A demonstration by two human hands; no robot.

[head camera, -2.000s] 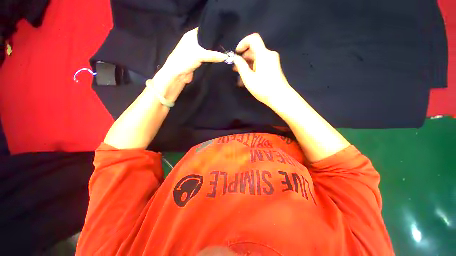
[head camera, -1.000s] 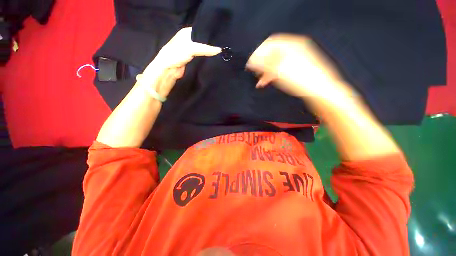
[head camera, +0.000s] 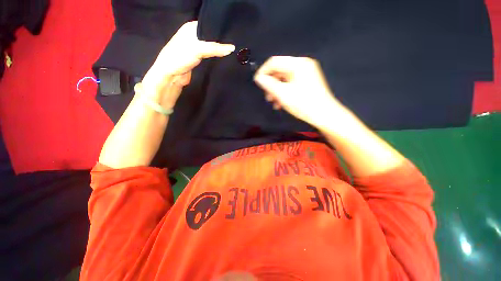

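Note:
A dark coat [head camera: 373, 71] lies spread in front of me, its collar toward the left. A small round shiny dark button [head camera: 244, 55] is at the coat front. My left hand [head camera: 184, 55] grips the coat's front edge, with the thumb on top and pointing at the button, the fingers partly hidden by cloth. My right hand [head camera: 291, 82] is just right of and below the button, its thumb and forefinger pinched together. A small glint shows at these fingertips, but I cannot tell whether it is a needle. No thread is visible.
The coat lies on red cloth [head camera: 55, 110]. A hanger hook [head camera: 87, 82] sticks out at the collar. Other dark garments [head camera: 44, 214] are at the lower left, and more dark cloth is at the top left. Green floor [head camera: 439, 181] shows at the right.
My right hand left the button, swung out to the right, and is now back near it with fingers pinched. My left hand and the coat have shifted slightly left and up in view.

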